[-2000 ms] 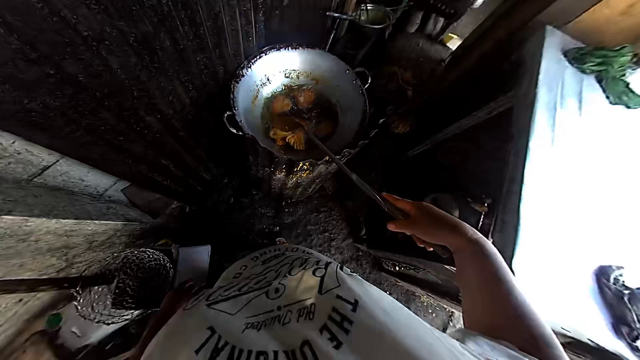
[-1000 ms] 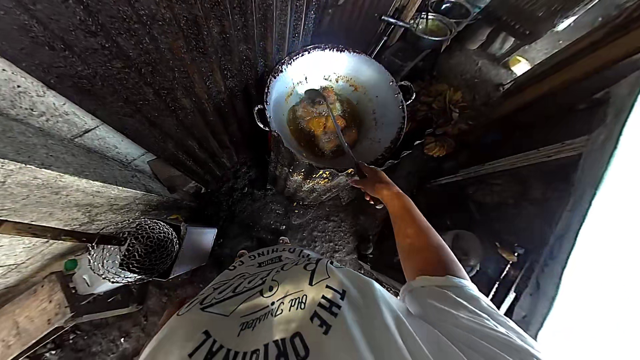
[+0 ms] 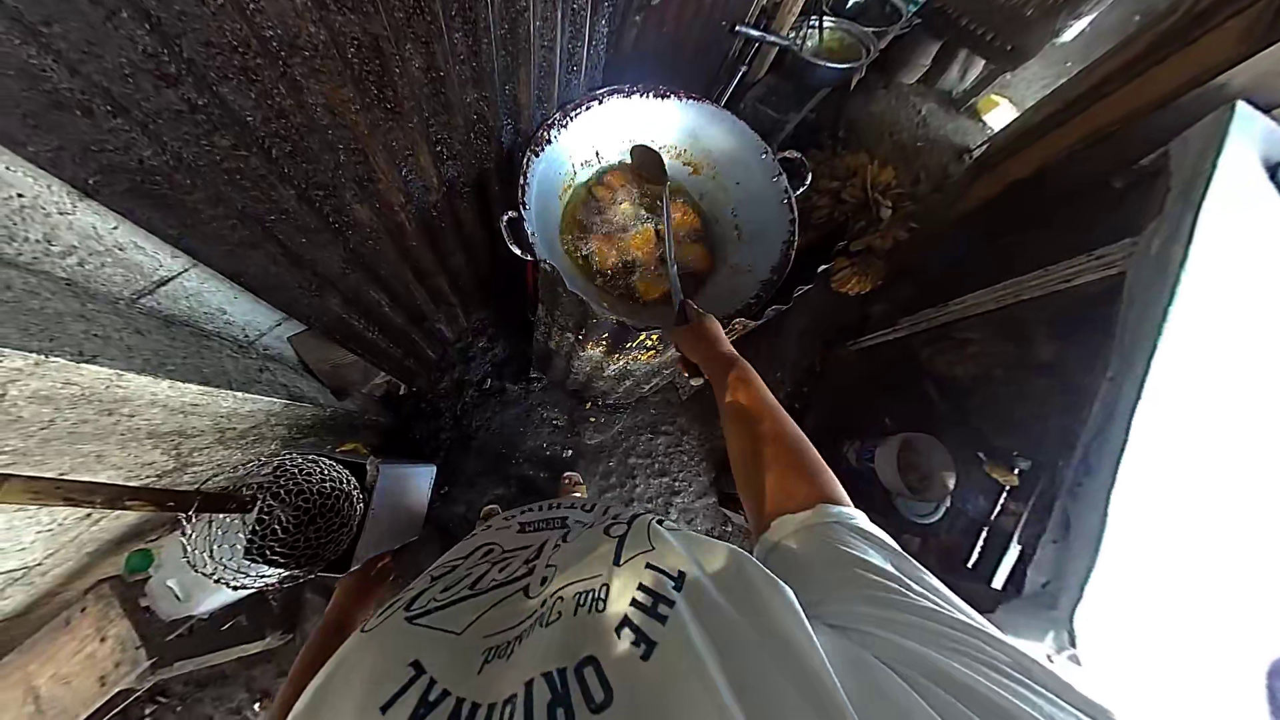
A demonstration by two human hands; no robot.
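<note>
My right hand [image 3: 703, 343] is closed around the handle of a long metal ladle [image 3: 670, 235], near the front rim of a large two-handled wok [image 3: 745, 190]. The ladle's dark bowl lies against the inner wall, just above the oil. Several orange-brown pieces of food [image 3: 640, 242] sit in bubbling oil at the wok's bottom. Of my left arm [image 3: 345, 610] only a part shows, low at the left beside the shirt; the left hand cannot be made out. Nearest to that arm is a wire-mesh strainer [image 3: 290, 515] with a wooden handle.
A corrugated metal sheet [image 3: 350, 150] rises behind and left of the wok. A pot with a handle [image 3: 835, 45] stands at the upper right. Dried bunches [image 3: 865, 200] lie right of the wok. A pale bucket [image 3: 915, 468] is at the lower right, near a white surface [image 3: 1190, 420].
My right hand has moved from well right of the wok to its front rim. The ladle's bowl has left the food and now lies higher on the wok's wall. The view has shifted.
</note>
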